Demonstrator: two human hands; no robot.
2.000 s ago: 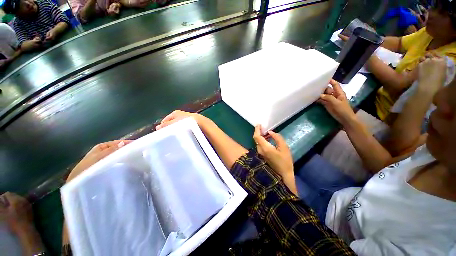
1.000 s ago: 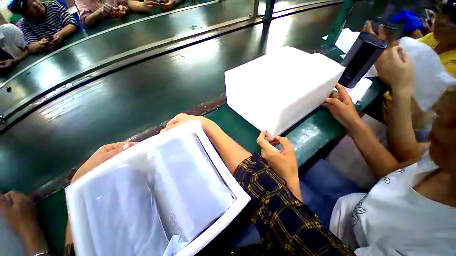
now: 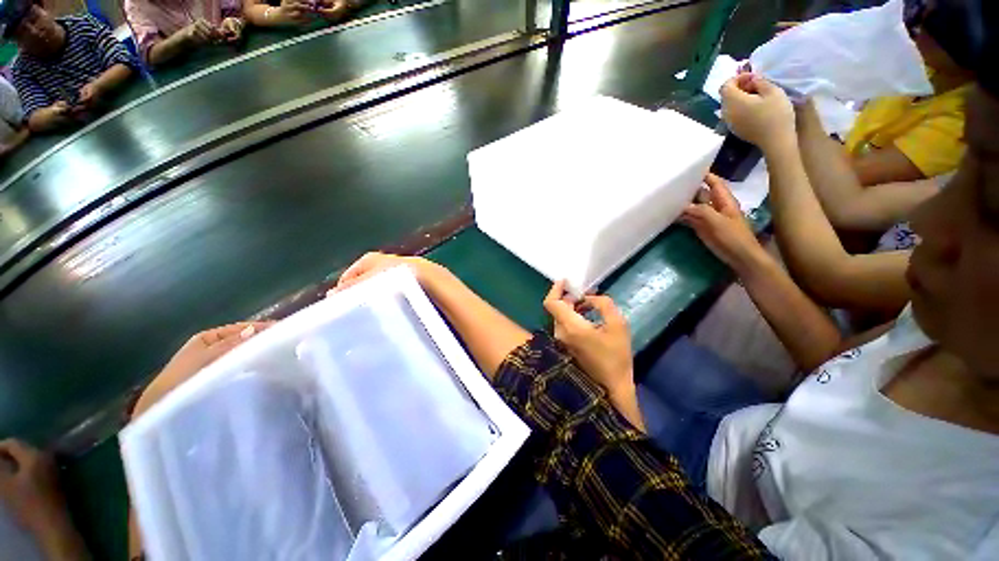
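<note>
A white foam tray [image 3: 482,473] stands tilted in front of me at the lower left, its open side facing me. Two bagged units [image 3: 397,400] lie side by side inside it under cloudy film. A loose end of a protective bag [image 3: 370,544] shows at the tray's lower edge. My left hand [image 3: 197,356] is behind the tray's upper left edge, fingers partly hidden. My right hand [image 3: 378,266] holds the tray's top edge near its upper right corner; its fingers are partly hidden behind the foam.
A neighbour's two hands hold another white foam tray [image 3: 597,186] on the green edge table [image 3: 657,287]. The shiny conveyor belt [image 3: 329,164] runs beyond. Further right, a person's hand holds up a limp white bag [image 3: 838,55]. People sit across the belt.
At the right, the limp white bag has been lifted and spread, and the dark block is now mostly hidden behind hands. My hands keep hold of the tray; the view has shifted slightly.
</note>
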